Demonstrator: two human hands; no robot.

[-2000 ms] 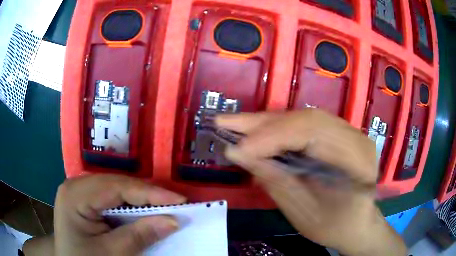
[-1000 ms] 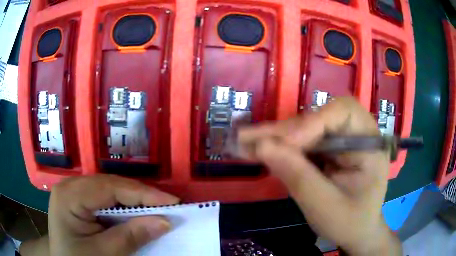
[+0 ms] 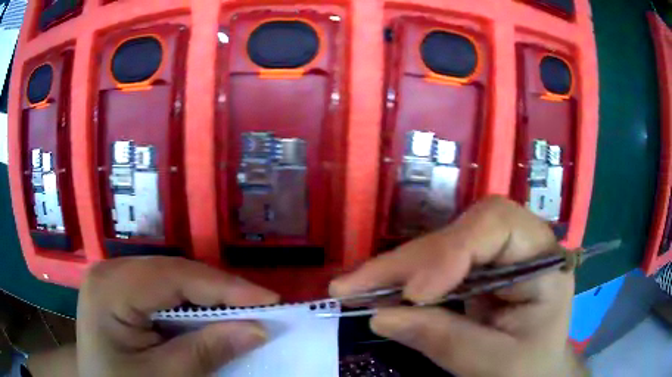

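Note:
My left hand (image 3: 177,316) pinches a white label sheet (image 3: 284,350) with a row of small dark pieces along its upper edge. My right hand (image 3: 471,287) holds thin dark tweezers (image 3: 508,274); their tips are at the right end of that row. Whether a piece is between the tips cannot be told. The red phone housings (image 3: 280,110) lie in the pockets of a salmon-red tray (image 3: 200,132), each with a black oval, orange-rimmed part at the top and a silvery metal block lower down. Both hands are in front of the tray's near edge.
A green bench (image 3: 623,140) shows beside the tray. The edge of another red tray (image 3: 654,147) stands at the far right. A white sheet is cut off at the upper left. Something blue (image 3: 587,313) and grey cloth lie at the lower right.
My right hand has moved down from over a housing to the label sheet's edge, with the tweezers. The tray has shifted in view. My left hand keeps its hold.

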